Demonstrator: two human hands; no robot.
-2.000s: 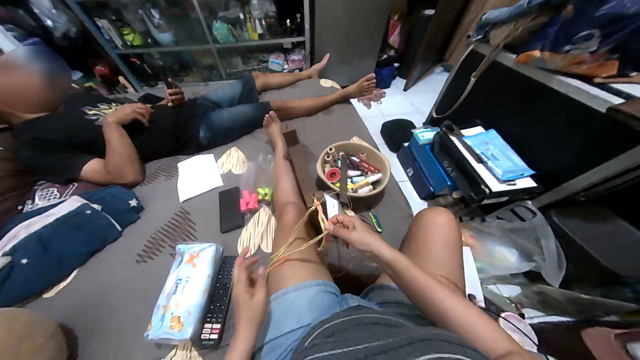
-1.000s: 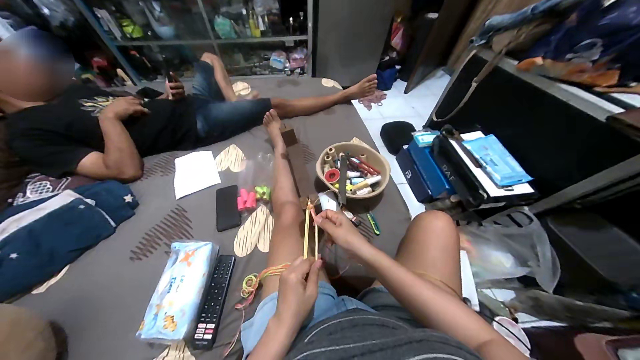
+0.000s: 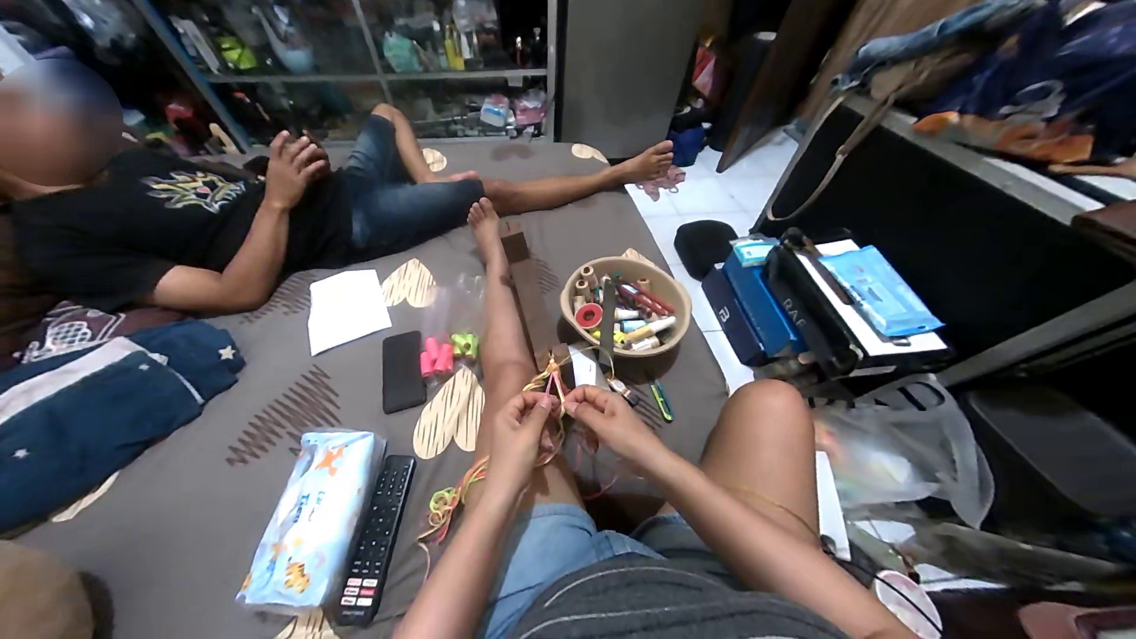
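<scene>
My left hand (image 3: 525, 426) and my right hand (image 3: 611, 421) meet over my lap, each pinching thin strands of coloured cord (image 3: 554, 383) between thumb and fingertips. The strands spread in a narrow V from a knotted top just beyond my fingers. Loose pink, yellow and green cord (image 3: 451, 500) hangs past my left wrist onto my thigh and the bedding. Just beyond my hands stands a round beige basket (image 3: 573, 330) with thread spools, tubes and pens. A green cutter or pen (image 3: 662, 401) lies near my right hand, beside a small white item.
On the patterned sheet lie a phone (image 3: 403, 373), white paper (image 3: 348, 311), pink spools (image 3: 437, 357), green spools (image 3: 464, 346), a wipes pack (image 3: 311, 524) and a remote control (image 3: 378, 538). Another person reclines at the left. Boxes (image 3: 754, 306) and a plastic bag (image 3: 914, 453) are at the right.
My left hand has moved up beside my right hand; a second ago it was lower, with strands stretched between them. The loose cord lay beside my thigh then too. The other person's raised hand has shifted.
</scene>
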